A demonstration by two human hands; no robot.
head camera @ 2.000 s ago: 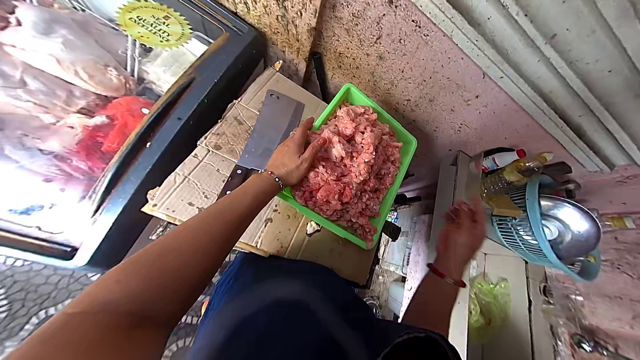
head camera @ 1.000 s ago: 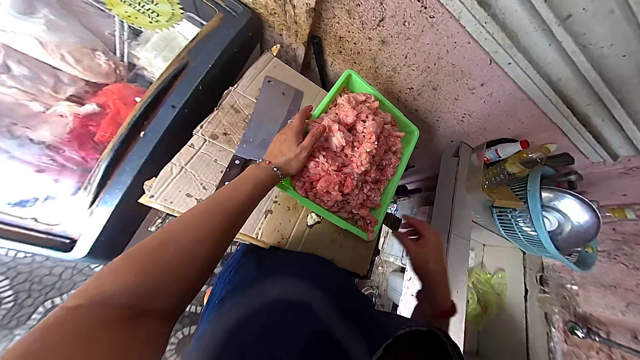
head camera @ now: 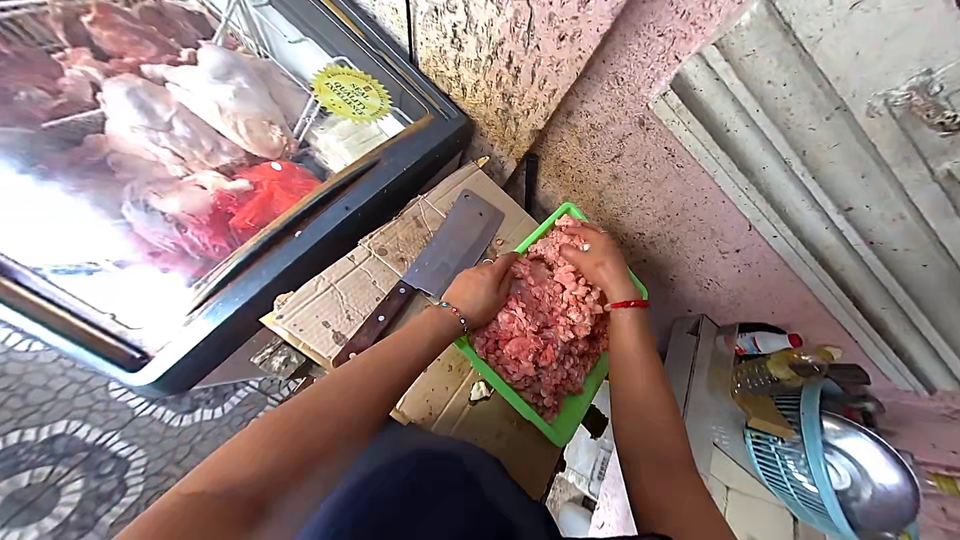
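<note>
A green plastic tray [head camera: 574,426] heaped with ground meat [head camera: 536,337] rests on stained cardboard [head camera: 330,296]. My left hand [head camera: 480,291] is at the tray's left rim, its fingers and thumb against the rim and the edge of the meat. At the far end of the tray, my right hand [head camera: 600,261] has its curved fingers in the meat, with the fingertips partly hidden. Left of the tray, a cleaver [head camera: 456,244] with a wooden handle lies flat on the cardboard, its handle toward my left forearm.
On the left stands a glass-fronted display case [head camera: 390,169] holding raw poultry [head camera: 225,97] and a red plastic bag [head camera: 274,191]. A pink wall [head camera: 637,150] rises behind the tray. To the right are a blue plastic basket [head camera: 814,450], a metal bowl [head camera: 870,472] and bottles [head camera: 787,371].
My right hand has moved from beside the tray's lower right side into the meat at its far end. My left hand stays at the left rim. The view has shifted noticeably.
</note>
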